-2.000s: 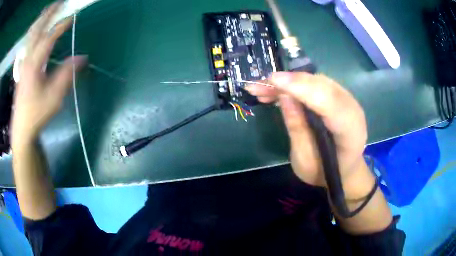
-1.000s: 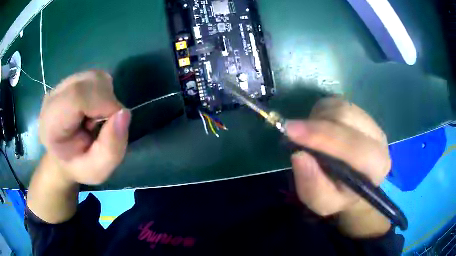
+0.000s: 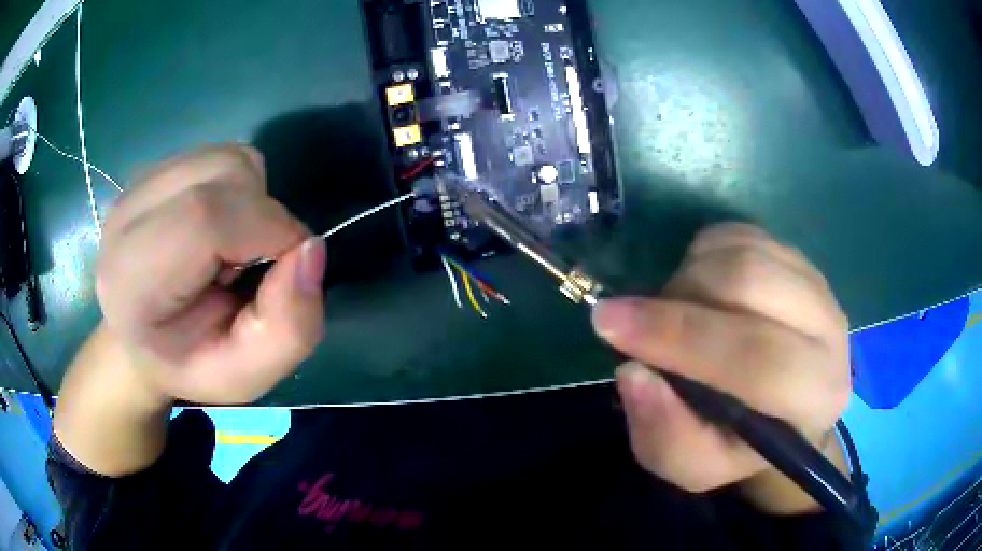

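Note:
The black circuit board sits in its black housing on the green bench. My left hand pinches the thin solder wire, whose end is at the solder pads on the board's lower left. My right hand holds the soldering iron like a pen, its tip at the same pads; exact contact is hard to see. Loose coloured lead wires fan out below the board's lower edge. A red wire lies beside the two orange-gold squares.
A white solder spool is at the far left, with a strand running from it. A white-lavender handle-like object lies at upper right. The bench edge curves in front of me, with a blue object beyond it at right.
My left hand came from the far left and now pinches the solder wire at the board. My right hand turned the iron so its tip points onto the pads. The view shifted closer.

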